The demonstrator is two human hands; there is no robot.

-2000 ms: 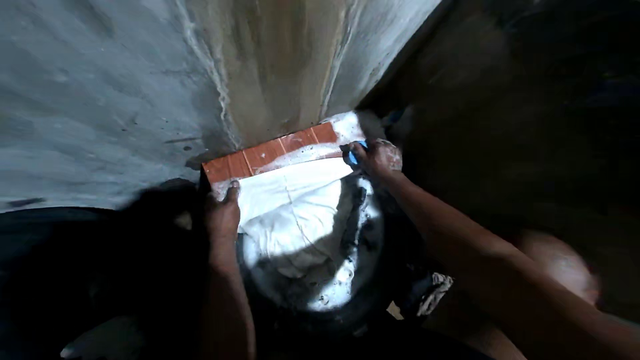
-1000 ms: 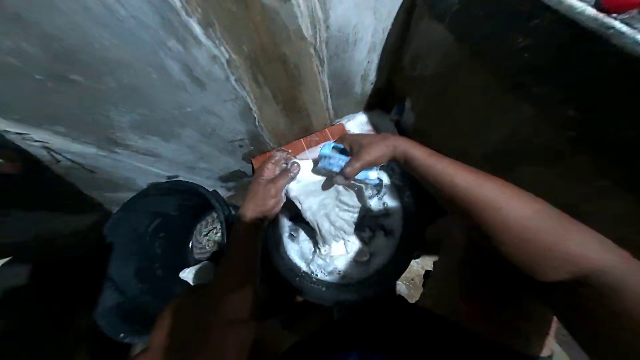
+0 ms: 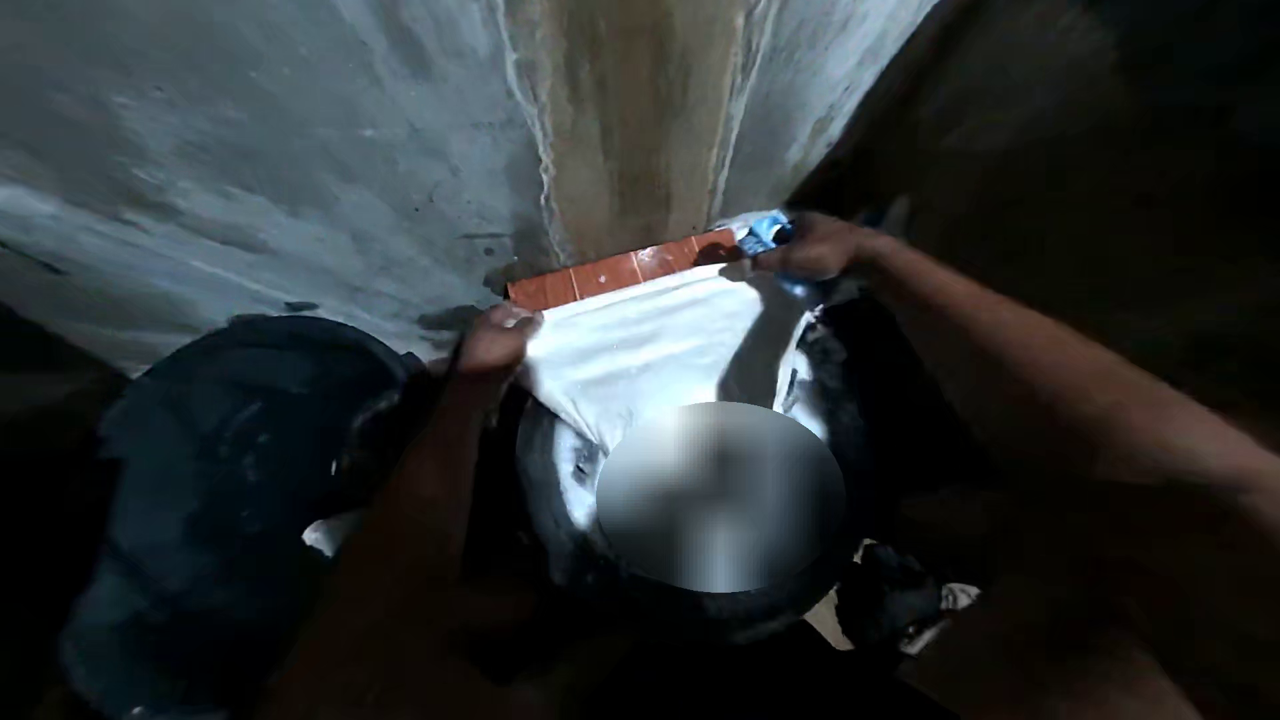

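A wet white cloth (image 3: pixel 650 340) is stretched between my two hands, its top edge lying along a reddish-brown ribbed board (image 3: pixel 620 275). My left hand (image 3: pixel 497 338) grips its left corner. The right corner is pinched in my right hand (image 3: pixel 815 248), beside a blue-and-white object (image 3: pixel 765 232) that may be a packet or a soap bar. Below, the cloth hangs into a round dark tub (image 3: pixel 560 510) with whitish suds inside. A blurred oval patch hides the middle of the tub and the cloth's lower part.
At the left stands a large dark bucket (image 3: pixel 240 430), with a small pale thing (image 3: pixel 330 533) near its right side. A stained concrete wall (image 3: pixel 640 130) rises behind the board. Dark and pale crumpled material (image 3: pixel 900 595) lies at the tub's lower right.
The cloth was bunched between my hands one second ago and is now spread wide. My hands have moved apart. The blue-and-white object has shifted from over the tub to the board's right end.
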